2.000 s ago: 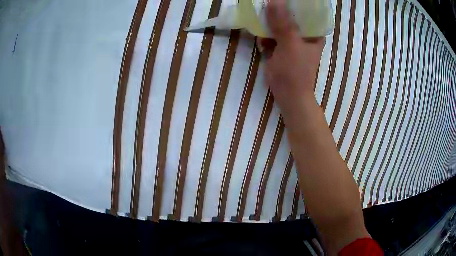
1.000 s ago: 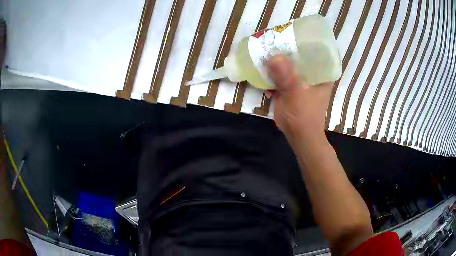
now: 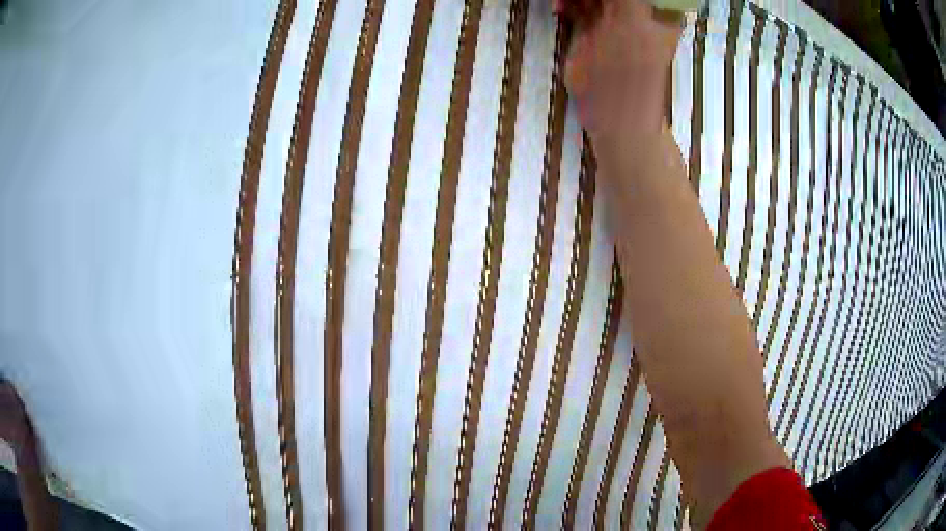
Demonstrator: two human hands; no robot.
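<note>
Long brown strap strips (image 3: 394,228) lie in parallel rows on a white cover sheet (image 3: 124,207). My right hand (image 3: 619,73) is at the top edge, partly cut off, over the strips. It is shut on the glue bottle (image 3: 676,5), of which only a small pale yellow part shows; its nozzle is out of the picture. My left hand (image 3: 12,415) is at the far left edge, cut off and blurred, so its fingers cannot be made out.
More strips (image 3: 882,239) run on close together to the right, bending with the lens. The sheet's near edge (image 3: 83,500) shows at lower left. Dark floor and a pale object are at the lower right corner. Dark shapes stand beyond the upper right edge.
My right hand has moved up and away with the bottle, from the strips' near ends toward the far side. The view has shifted forward, so my clothing and the near strip ends are gone.
</note>
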